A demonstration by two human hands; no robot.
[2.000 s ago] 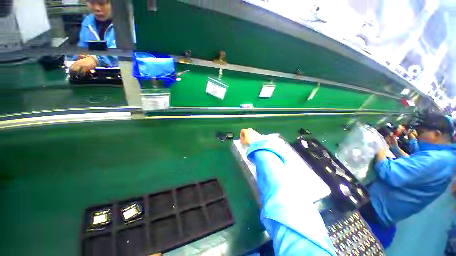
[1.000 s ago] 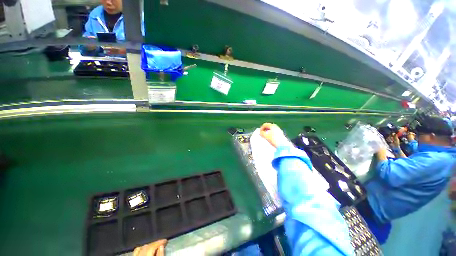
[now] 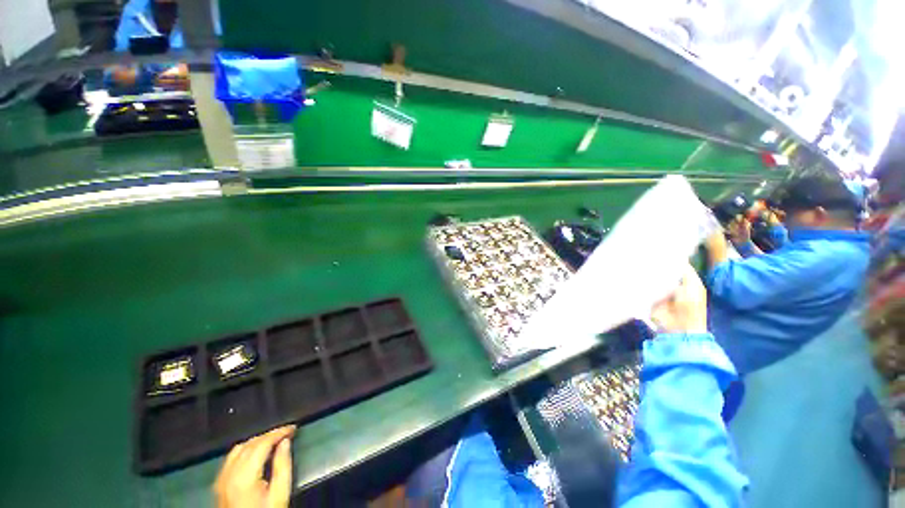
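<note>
My right hand holds a white sheet by its near edge, raised and tilted over the right side of the bench. A blister tray stack lies left of the sheet, its rows of small gold-and-silver parts uncovered; the sheet hides its lower right part. My left hand rests at the bench edge, below the foam compartment tray, fingers bent, with nothing seen in it. Two electronic units with bright square faces, one in the far left pocket and one beside it, sit in the tray's back row.
A second blister tray stack lies lower right, beside the bench edge. A long black tray is partly behind the sheet. A small dark part lies at the stack's far corner. A neighbour in a blue smock is at the right.
My right hand has lifted the white sheet off the tray stack and drawn it right and towards me, uncovering the parts. My left hand has come further into view at the bench edge.
</note>
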